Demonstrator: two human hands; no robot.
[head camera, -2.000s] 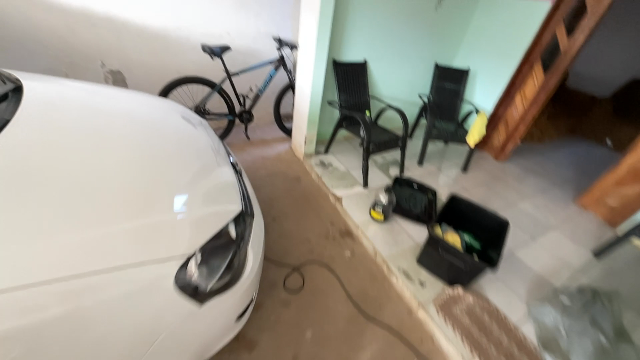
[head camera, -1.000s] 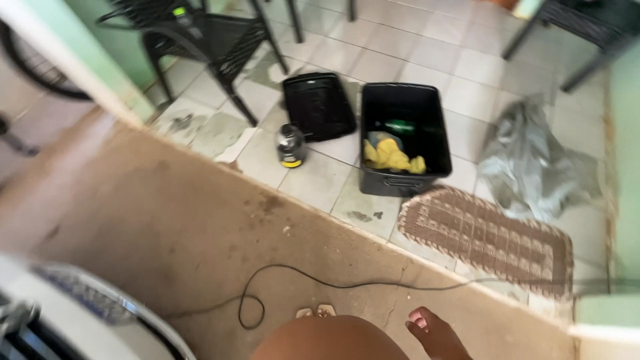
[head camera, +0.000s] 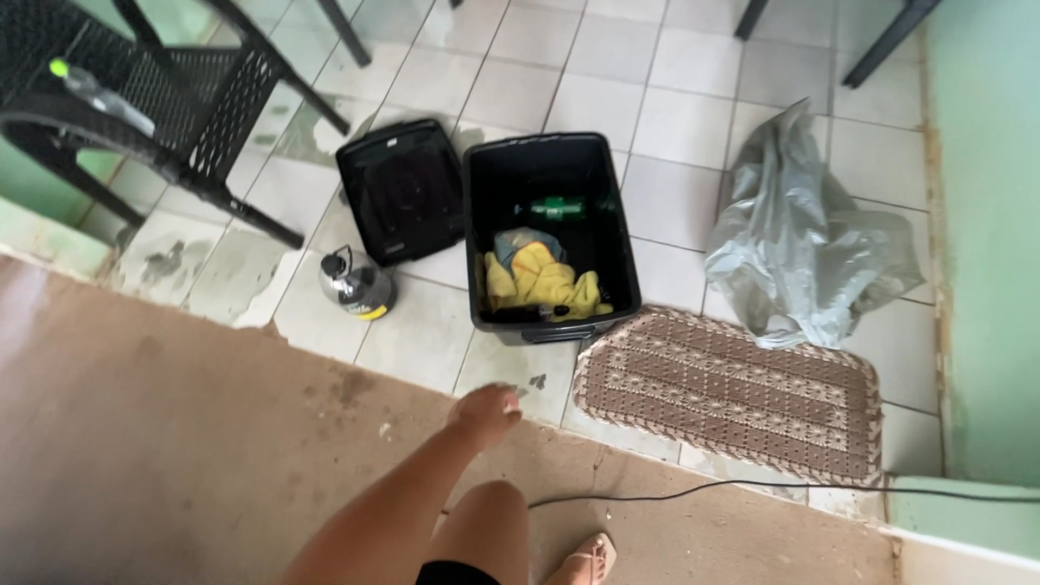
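Observation:
My left hand (head camera: 486, 413) reaches in from the bottom, over the edge between brown floor and tiles. Its fingers look partly curled and blurred; I cannot tell if anything is in them. Beyond it stands an uncovered black plastic bin (head camera: 552, 331), holding a yellow cloth (head camera: 546, 280), a bluish-grey cloth (head camera: 528, 241), a green bottle (head camera: 557, 209) and a dark item near the front wall. Left of the bin lies its black lid (head camera: 406, 191). A clear jug with a dark cap (head camera: 357, 284) stands upright in front of the lid. My right hand is out of view.
A crumpled grey plastic bag (head camera: 800, 236) lies at the right, touching a brown crocheted mat (head camera: 731, 394). A black cable (head camera: 674, 492) crosses the floor. At upper left, a black woven chair (head camera: 162, 106) bears a clear bottle with a green cap (head camera: 101, 96). A green wall (head camera: 987, 244) bounds the right.
The view has moved away from the white car and bicycle to the bin. My right hand, visible at the bottom one second ago, has left the view, and my left hand has come in.

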